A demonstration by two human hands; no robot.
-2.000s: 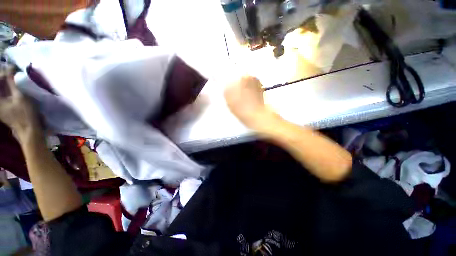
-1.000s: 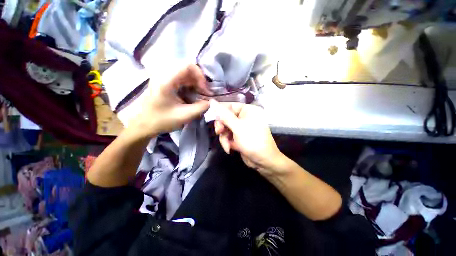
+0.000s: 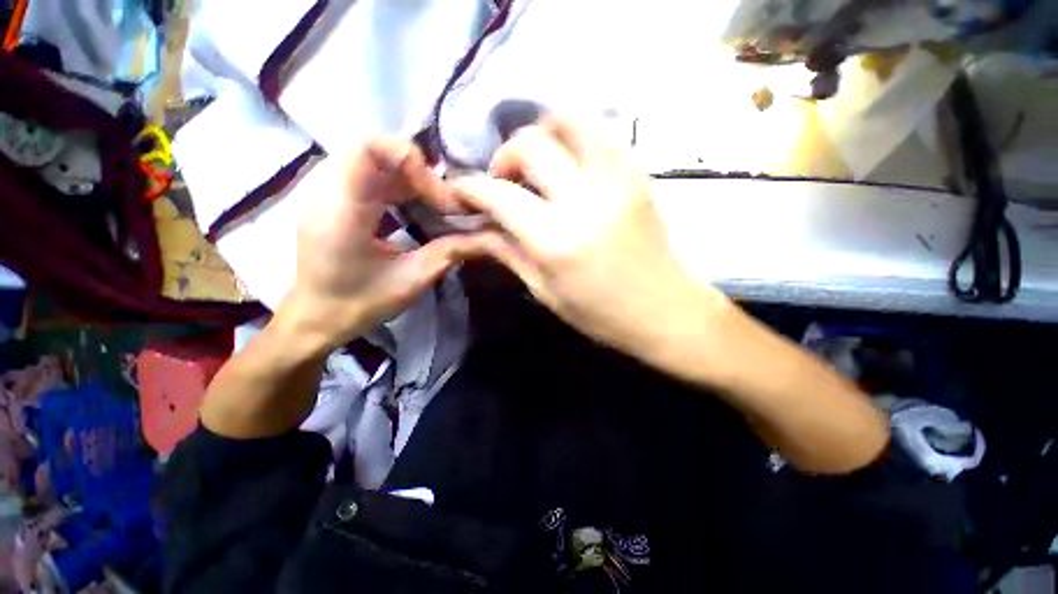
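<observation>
White and maroon joined cloth lies over the left part of the white machine table and hangs down towards the lap. My left hand and my right hand meet at the table's front edge, both bare. They pinch a gathered edge of this cloth between their fingertips, the right hand's fingers over the cloth. The exact spot gripped is partly hidden by the fingers. The presser foot and needle area is at the upper right, away from the hands.
Black shears lie on the table at right. A pale angular sheet lies beside the needle area. Yellow-orange handles and a maroon cloth frame the left. A red stool stands below. Cloth pieces lie at lower right.
Two seconds ago the hands were apart, the left far out at the cloth. They have since come together at the cloth edge. Since one second ago, the right hand has turned over it.
</observation>
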